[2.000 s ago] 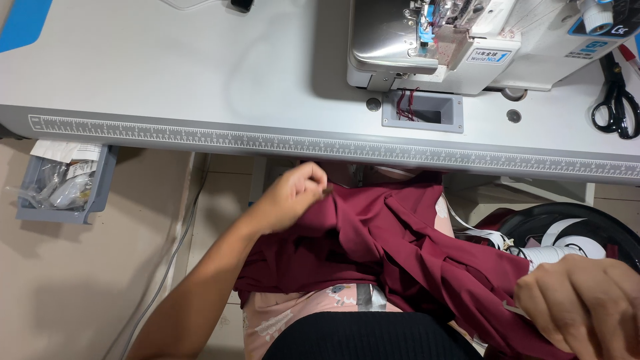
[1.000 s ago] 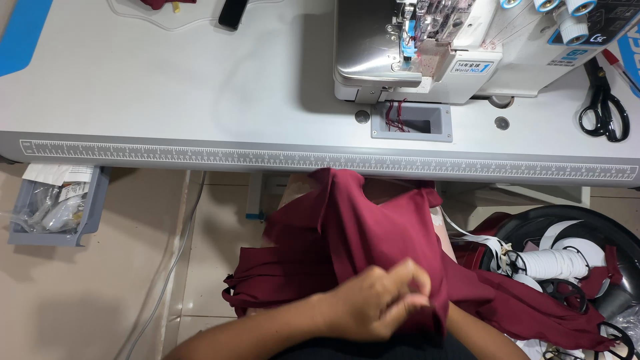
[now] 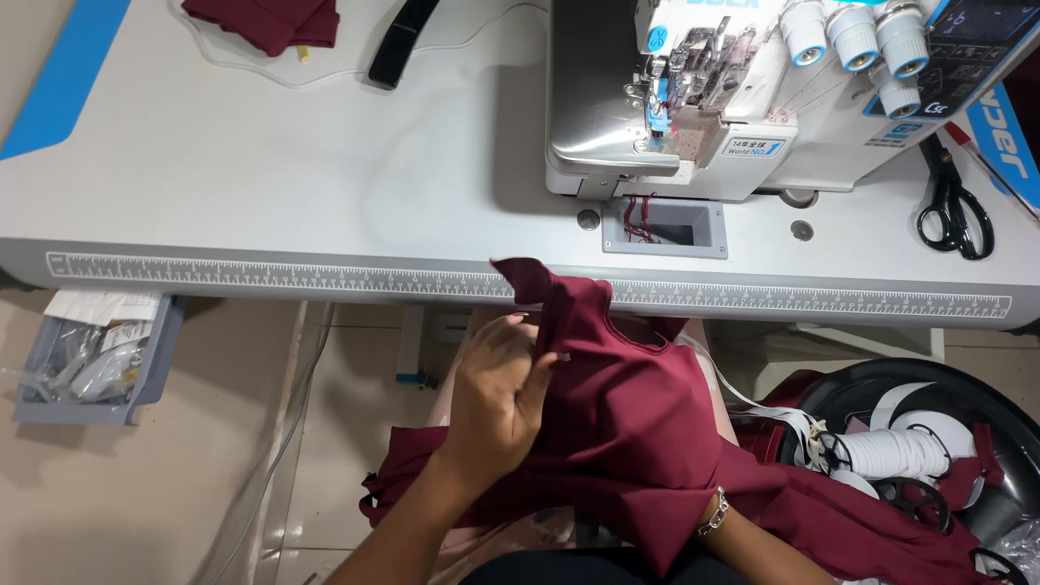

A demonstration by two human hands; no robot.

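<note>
A maroon fabric garment (image 3: 626, 398) lies over the lap, its upper edge rising against the front edge of the sewing table. My left hand (image 3: 504, 390) is at the garment's left side, with the cloth pinched at its fingers and thumb. My right hand is under the cloth; only the wrist with a chain bracelet (image 3: 713, 513) shows, so its fingers are hidden. A curved seamed opening (image 3: 642, 341) shows near the garment's top. More maroon cloth trails to the lower right.
An overlock sewing machine (image 3: 691, 106) stands on the white table (image 3: 284, 162). Black scissors (image 3: 955, 207) lie at right, folded maroon cloth (image 3: 268, 20) at upper left. Below are a gray drawer (image 3: 154, 366) with plastic bags and a black tub (image 3: 861, 374) with a white elastic spool (image 3: 894, 452).
The right hand, seen at the far right two seconds ago, is now beneath the garment. The left hand has moved from across the cloth to its left side. The garment's top now stands higher.
</note>
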